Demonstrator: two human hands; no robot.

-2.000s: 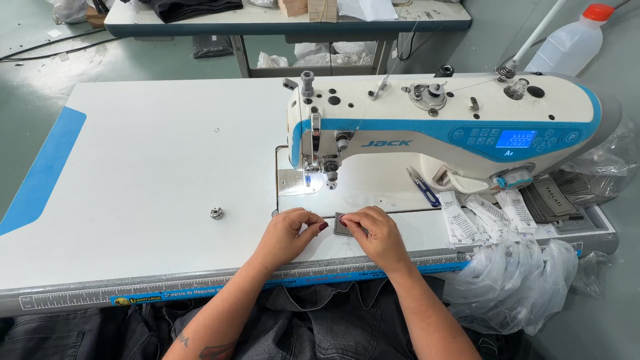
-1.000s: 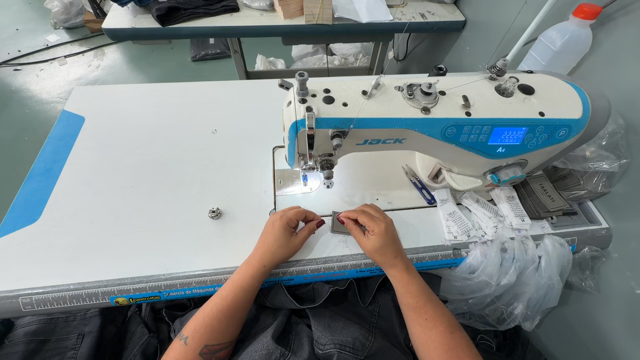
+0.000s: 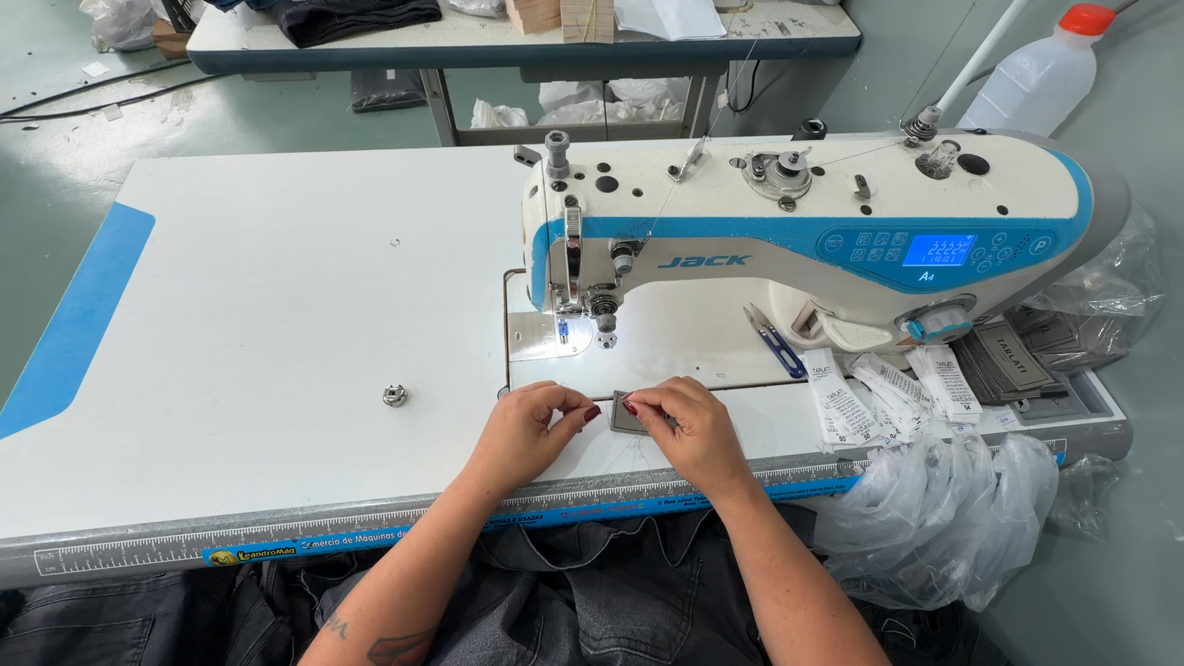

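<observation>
My left hand (image 3: pixel 536 430) rests over the front of the white sewing table (image 3: pixel 277 351), thumb and forefinger close together; whether a thread is between them cannot be seen. My right hand (image 3: pixel 689 430) has its fingertips pinched at a small dark grey fabric label (image 3: pixel 629 413) lying on the table. Behind both hands stands a white and blue Jack sewing machine (image 3: pixel 786 231), its lamp lit over the metal needle plate (image 3: pixel 546 335). A metal bobbin case (image 3: pixel 395 396) sits left of my hands. Thread snips with blue handles (image 3: pixel 782 351) lie under the machine's arm.
Printed white care labels (image 3: pixel 837 407) and a stack of dark labels (image 3: pixel 1004 361) lie at the right. Clear plastic bags (image 3: pixel 943 518) hang over the front edge there. Dark denim (image 3: pixel 592 583) covers my lap. Another table (image 3: pixel 499 37) stands behind, a plastic bottle (image 3: pixel 1041 79) at the back right.
</observation>
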